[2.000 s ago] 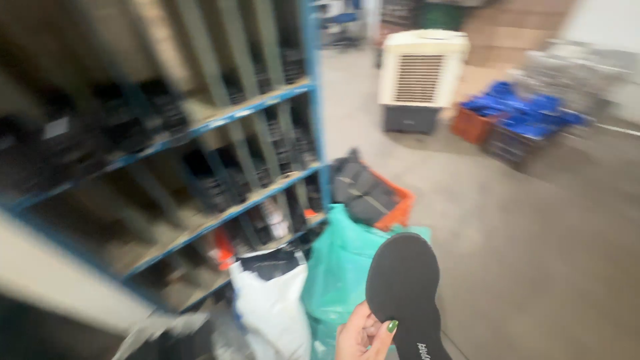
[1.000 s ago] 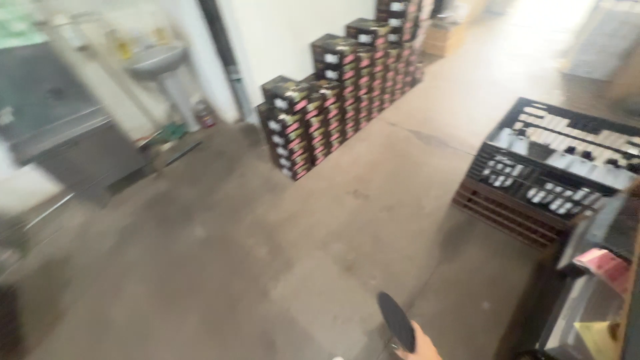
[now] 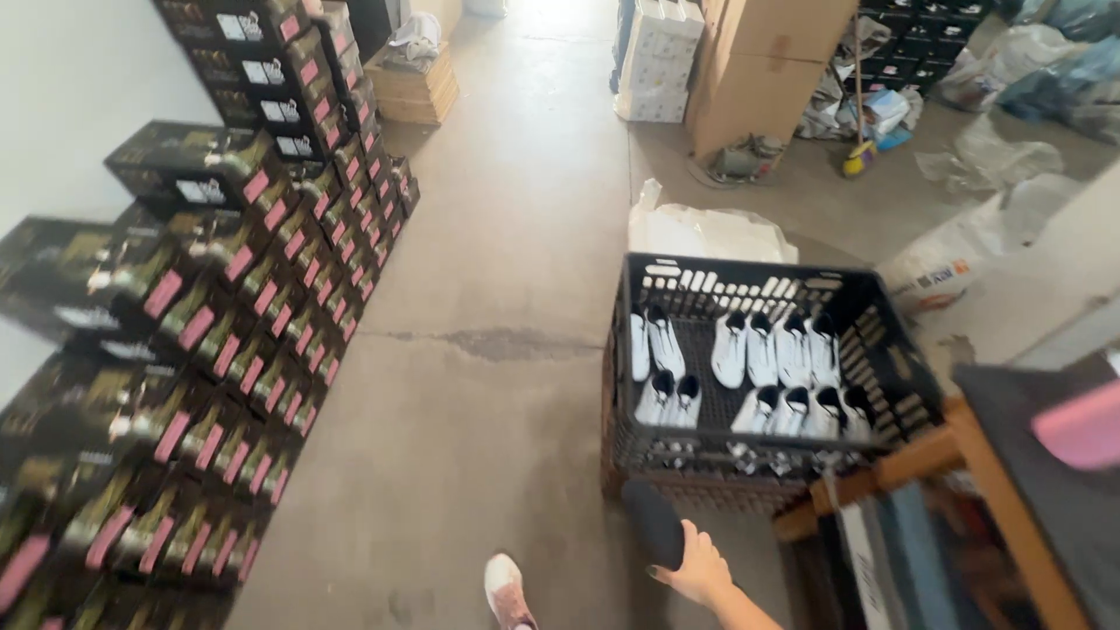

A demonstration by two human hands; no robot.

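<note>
My right hand, low and right of centre in the head view, grips a dark insole by one end. Just beyond the insole stands a black plastic crate holding several white shoes in two rows. The crate rests on a brown crate. One of my feet, in a light shoe, shows at the bottom edge. My left hand is out of view.
Stacked dark shoe boxes with pink labels line the left wall. A wood-edged table with a pink item is close at right. Farther off are a large cardboard box, a broom, plastic bags and a wooden stack.
The view has swung far, from the blue-framed shelves to the box stacks and crate. The crate, at the right edge a second ago, is now nearer. The insole stays in my right hand.
</note>
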